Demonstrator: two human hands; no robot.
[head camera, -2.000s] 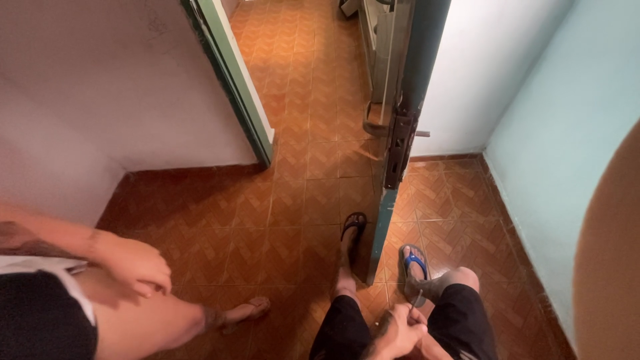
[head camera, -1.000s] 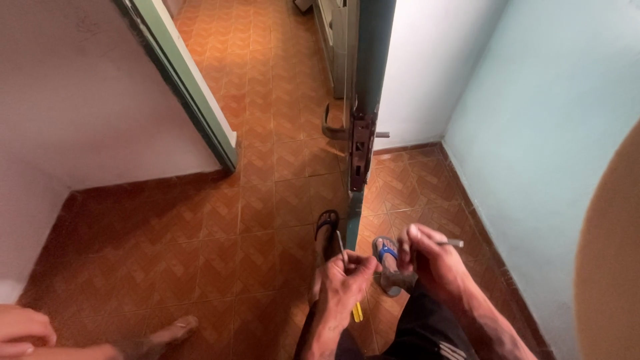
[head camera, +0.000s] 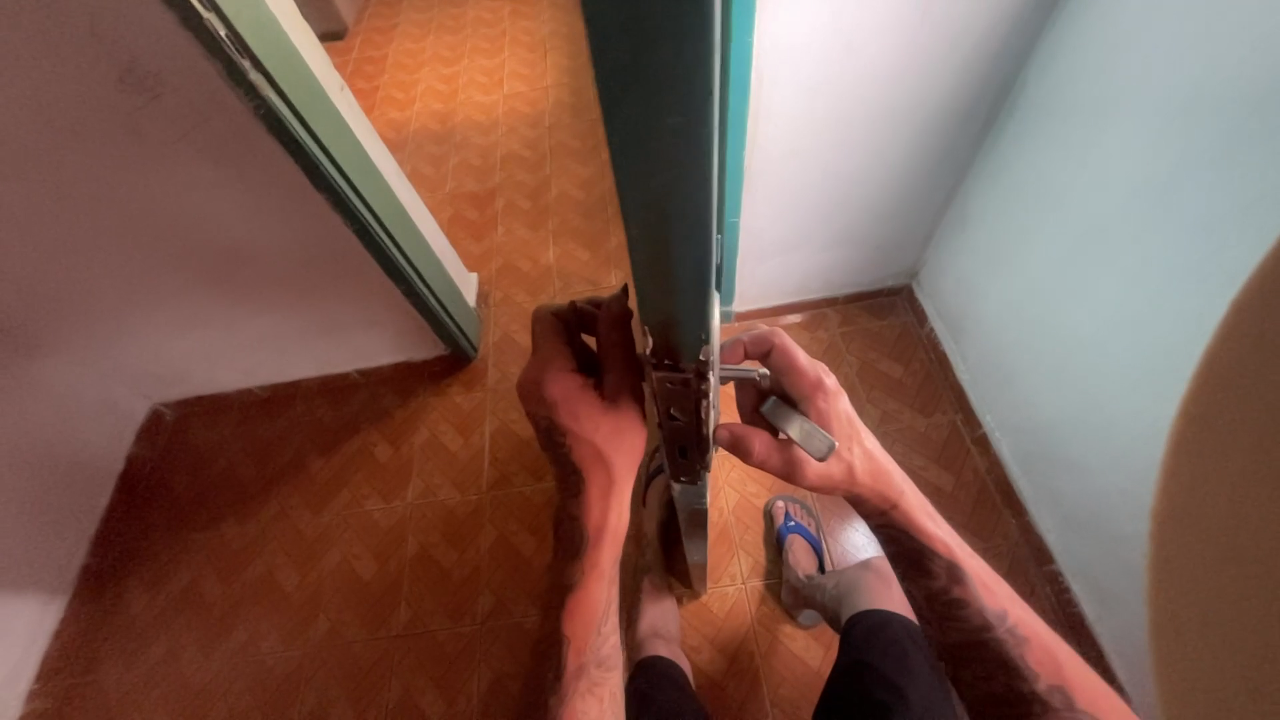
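The teal door (head camera: 665, 180) stands edge-on in the middle, with a worn metal mortise lock (head camera: 685, 415) set in its edge. To the left of the lock, my left hand (head camera: 590, 385) is up against the door face, fingers curled; whatever is under the fingers is hidden. On the other side, my right hand (head camera: 810, 410) has its thumb and fingertips at the door face beside the lock. A short, flat metal bar (head camera: 798, 428) is held within this hand. Just above the bar, a thin metal spindle (head camera: 742, 374) sticks out from the lock side, between the fingers.
A green door frame (head camera: 400, 230) borders the doorway at the left. A pale blue wall (head camera: 1120, 300) rises at the right, near a rounded tan surface (head camera: 1220, 500). My foot in a blue-strapped flip-flop (head camera: 798, 545) is on the tiled floor (head camera: 400, 560), right of the door.
Both my hands have risen from below the lock to either side of it. The view has come closer to the door. The other person, earlier at the left, is out of view.
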